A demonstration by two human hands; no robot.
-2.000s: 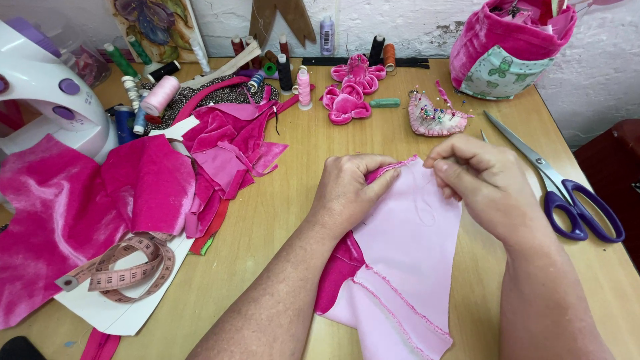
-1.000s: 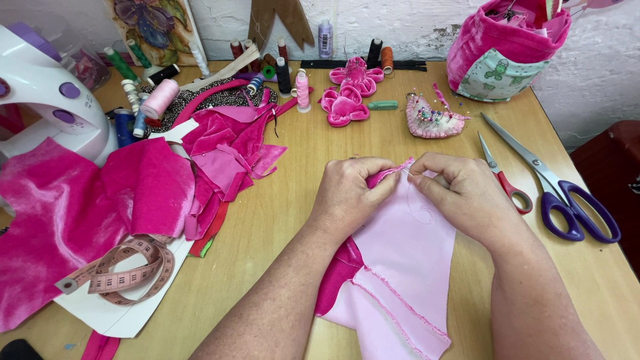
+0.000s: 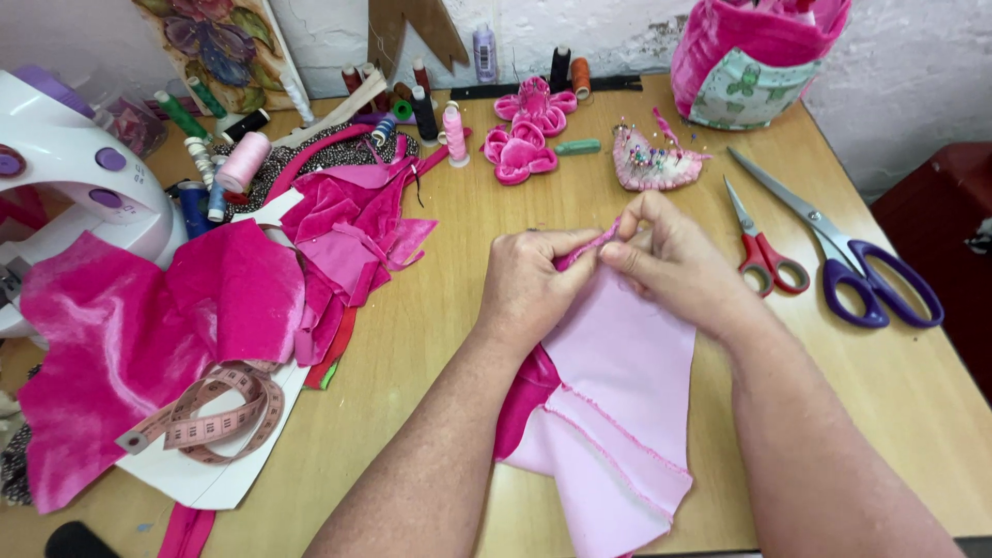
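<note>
A pink velvet piece with a pale pink backing (image 3: 628,364) hangs from my fingers and spreads over the table, its stitched seams showing lower down. My left hand (image 3: 535,279) pinches its folded upper edge between thumb and fingers. Close beside it, my right hand (image 3: 659,260) has thumb and fingertips at the same edge; whether a needle is between them cannot be seen. Beyond my hands lies a pincushion (image 3: 655,167) full of pins. Small red-handled scissors (image 3: 763,260) and large purple-handled scissors (image 3: 845,252) lie to the right of my right hand.
At the left stand a white sewing machine (image 3: 116,170) and thread spools, with pink velvet pieces (image 3: 147,310), fabric scraps (image 3: 349,240) and a coiled tape measure (image 3: 225,415). Velvet flowers (image 3: 523,151) lie at the back, near a pink fabric basket (image 3: 752,70) at the back right.
My right hand, raised off the edge two seconds ago, came down to it and is now slightly lifted with the fingers curled. The red-handled scissors, mostly hidden behind it at first, show fully.
</note>
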